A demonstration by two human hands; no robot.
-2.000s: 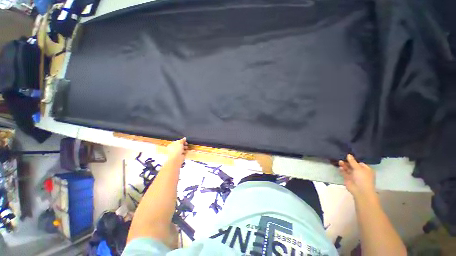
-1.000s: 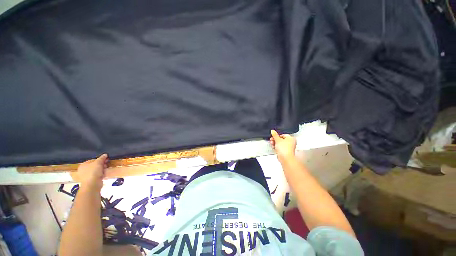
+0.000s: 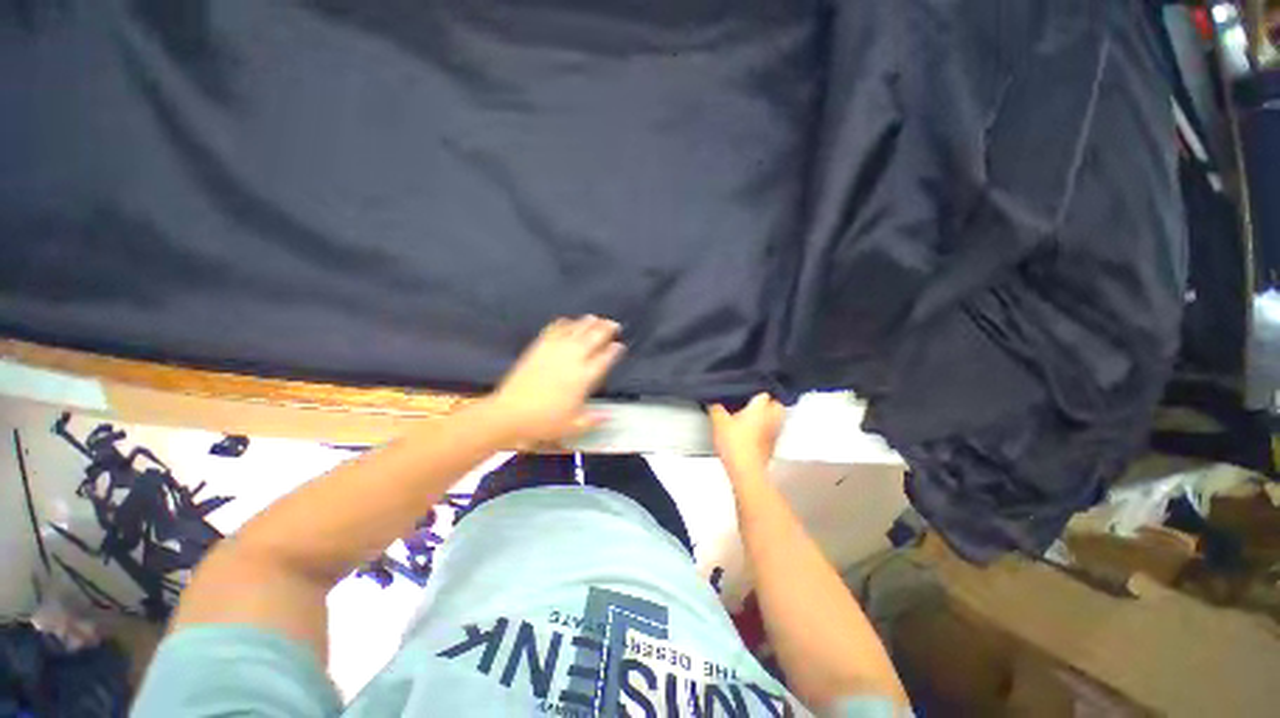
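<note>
Smooth, slightly shiny black fabric point(image 3: 393, 197) covers the table and has soft creases. My left hand point(image 3: 562, 376) lies palm down, fingers spread, on the fabric's near edge. My right hand point(image 3: 747, 425) is at the near edge further right, its fingers closed on the fabric's edge. A loose bunched heap of the same black fabric point(image 3: 1025, 323) lies at the right and hangs over the table end.
An orange-brown wooden strip point(image 3: 267, 389) runs along the near edge of the white table point(image 3: 653, 428). Black scraps point(image 3: 134, 491) lie on the floor at the lower left. Brown cardboard point(image 3: 1123, 617) is at the lower right.
My left hand has let go of the edge, moved right towards my right hand and now lies flat on the fabric. The view has shifted towards the heap end.
</note>
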